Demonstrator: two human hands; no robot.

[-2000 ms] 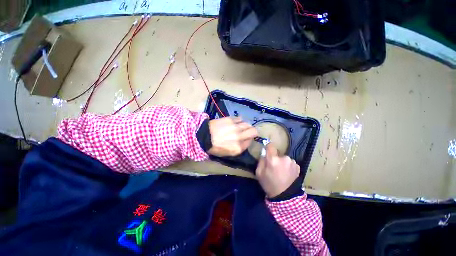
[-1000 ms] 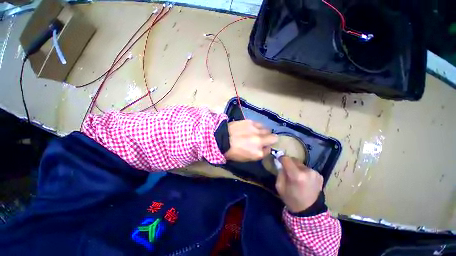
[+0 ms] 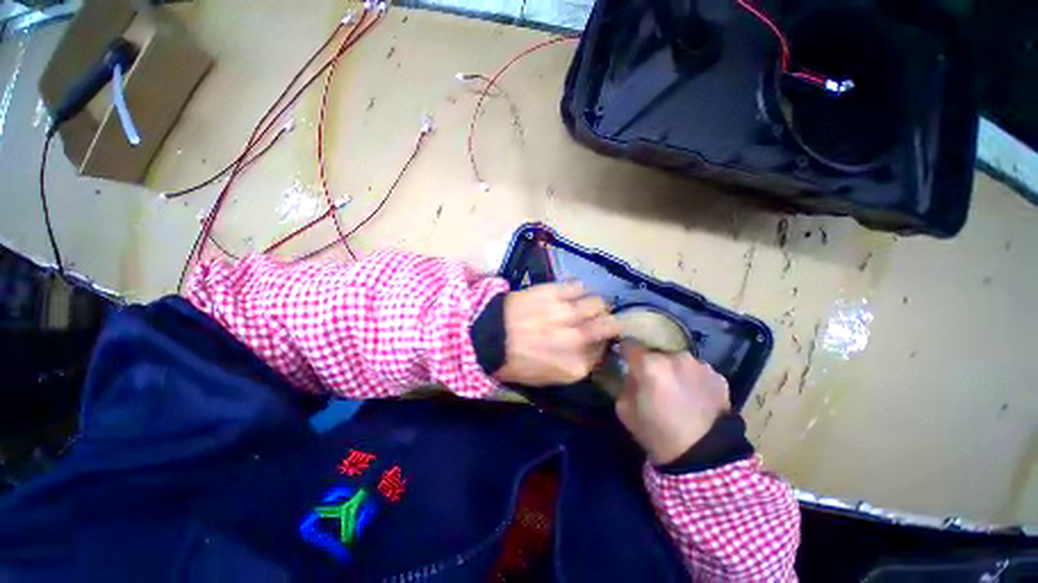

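A black front shell (image 3: 748, 344) lies open side up on the bench, its round hole partly covered by my hands. A red wire lead (image 3: 543, 240) shows at the shell's upper left corner and runs toward my left hand. My left hand (image 3: 558, 333) reaches over the shell with fingers curled at the hole's left edge, pinching at the lead; the fingertips are partly hidden. My right hand (image 3: 674, 399) is closed, blurred, and meets my left fingertips over the hole; what it holds is hidden.
A large black box (image 3: 728, 171) with a red lead and white plug (image 3: 839, 85) stands behind the shell. Several red and dark leads (image 3: 322, 125) lie to the left. An open cardboard box (image 3: 159, 97) with a black-handled corded tool (image 3: 97, 82) is at far left.
The long red wire that trailed from the shell across the bench has drawn in toward the shell. The white piece between my fingertips is now hidden. The view has shifted leftward.
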